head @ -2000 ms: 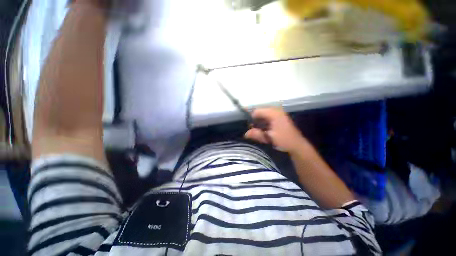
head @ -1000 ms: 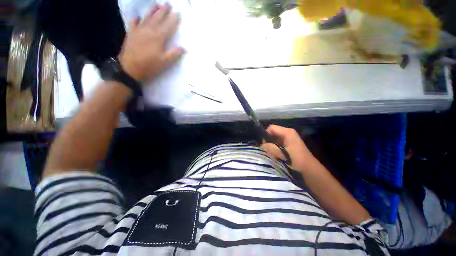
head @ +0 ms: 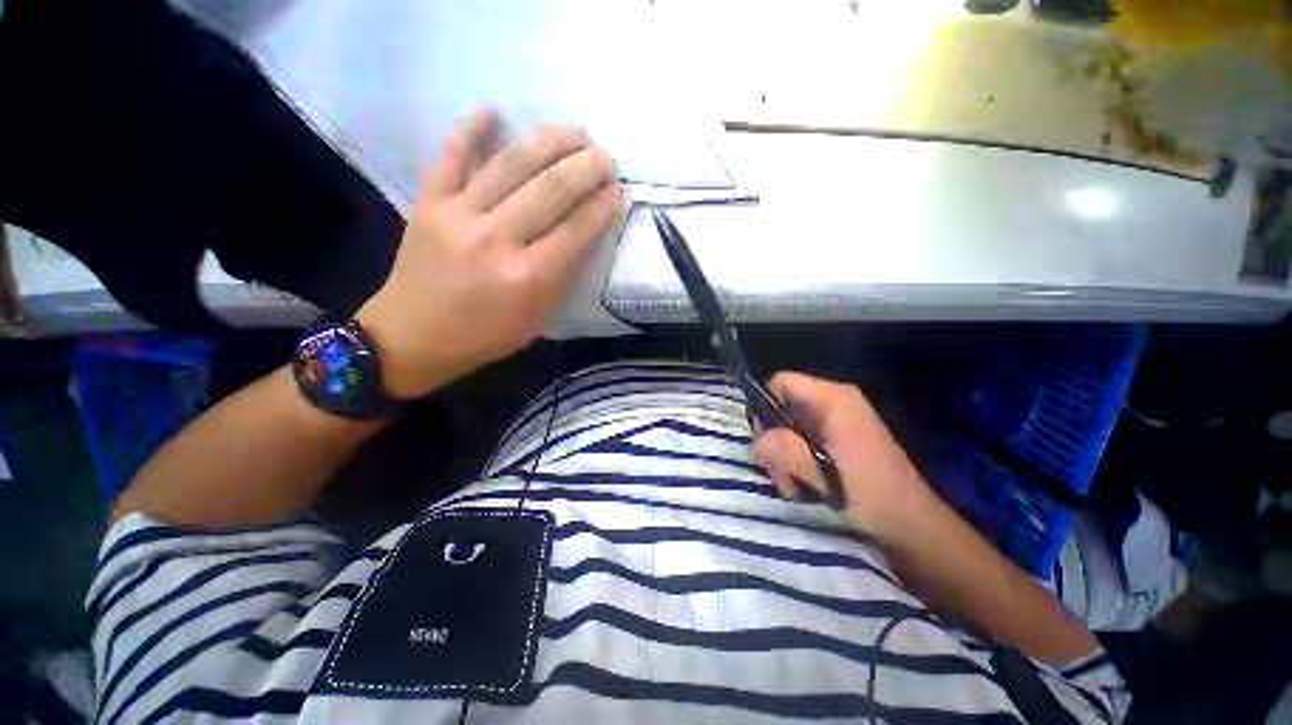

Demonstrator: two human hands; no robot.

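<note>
A pale grey fabric panel (head: pixel 371 88) with dark edges lies on the white tabletop, with a black fabric piece (head: pixel 121 135) to its left that hangs at the table edge. My left hand (head: pixel 510 255), with a round black watch on the wrist, lies flat on the pale panel, fingers slightly apart. My right hand (head: pixel 836 446) is closed around the handles of black scissors (head: pixel 704 300) at the table's front edge. The scissor blades point up and left, their tip beside the panel's lower right corner, near a thin dark strip.
A yellow item (head: pixel 1211 36) is at the far upper right. A long dark seam (head: pixel 978 136) runs across the white tabletop (head: pixel 921 234). Blue plastic crates (head: pixel 1063 390) stand below the table on both sides. A black stitched pouch (head: pixel 446 602) hangs on my chest.
My left hand has moved right and down across the pale panel, and its fingers are closer together. The panel now reaches further right. The scissors stay in my right hand, slightly lower.
</note>
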